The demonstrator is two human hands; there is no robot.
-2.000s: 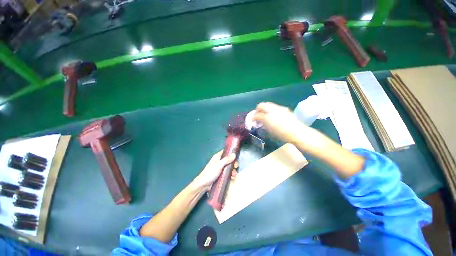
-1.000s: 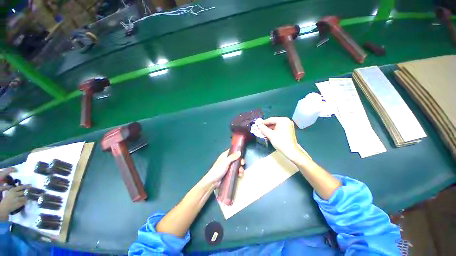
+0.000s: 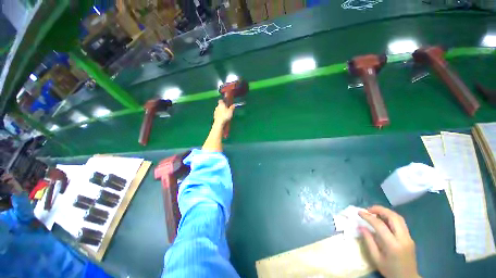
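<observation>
My left hand (image 3: 223,113) is stretched out over the green conveyor and grips the handle of a dark-red T-shaped unit (image 3: 231,88), whose black head end points right. My right hand (image 3: 389,239) holds a crumpled white wiping cloth (image 3: 352,220) at the right end of the cream label sheet (image 3: 310,261). Wet marks show on the mat above the sheet. Another dark-red unit (image 3: 169,201) lies on the bench, partly hidden behind my left sleeve.
More red units stand on the conveyor (image 3: 304,114) at left (image 3: 147,124) and right (image 3: 374,92). A squat white bottle (image 3: 408,183), label sheets (image 3: 467,190) and a strip stack (image 3: 489,141) are at right. Small black parts (image 3: 98,214) lie on a board at left, beside another worker's blue sleeve (image 3: 32,233).
The unit I held over the sheet has left the bench; my left hand now holds a unit at the conveyor. My right hand and cloth have moved down to the sheet. The view has turned left.
</observation>
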